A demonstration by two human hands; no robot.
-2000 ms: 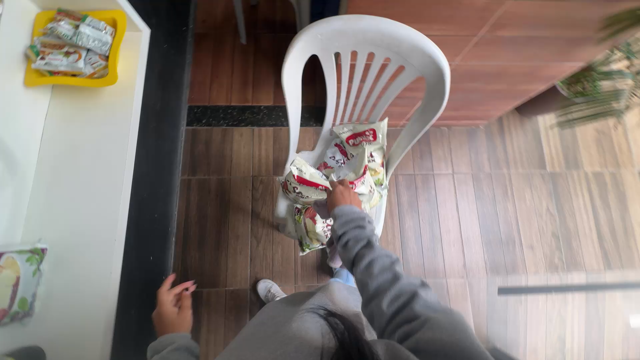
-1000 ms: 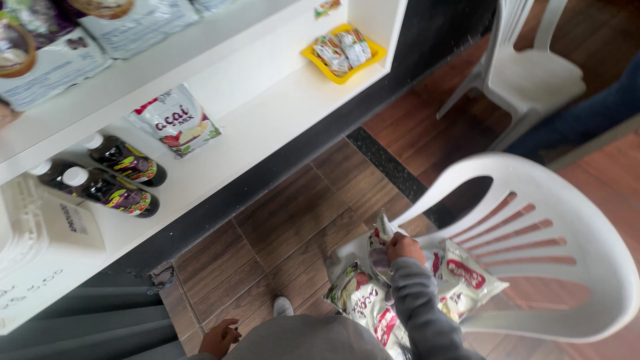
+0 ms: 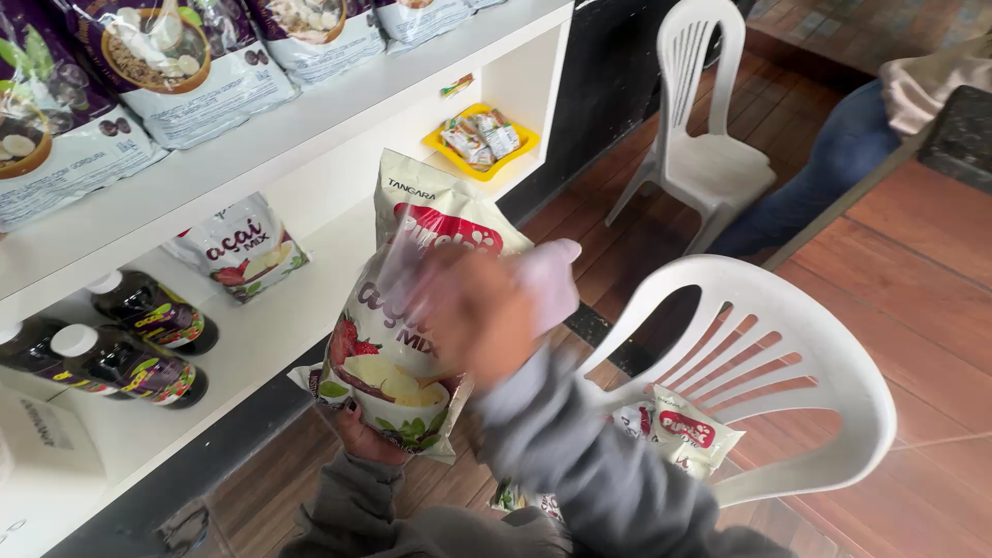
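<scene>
My left hand holds an açaí mix bag upright from below, in front of the lower shelf. Across the bag's front is my right hand, blurred by motion, with a pale pink cloth in it. More bags of the same kind lie on the seat of the near white plastic chair, partly hidden by my right sleeve. Another açaí mix pouch stands on the lower shelf.
On the lower shelf stand dark bottles and a yellow tray of sachets. Large purple and white bags fill the upper shelf. Behind are a second white chair and a person's jeans-clad leg.
An açaí mix bag is now up in my left hand, which was free before. My right hand has left the bags on the chair and now holds a cloth. The view has turned toward the shelves.
</scene>
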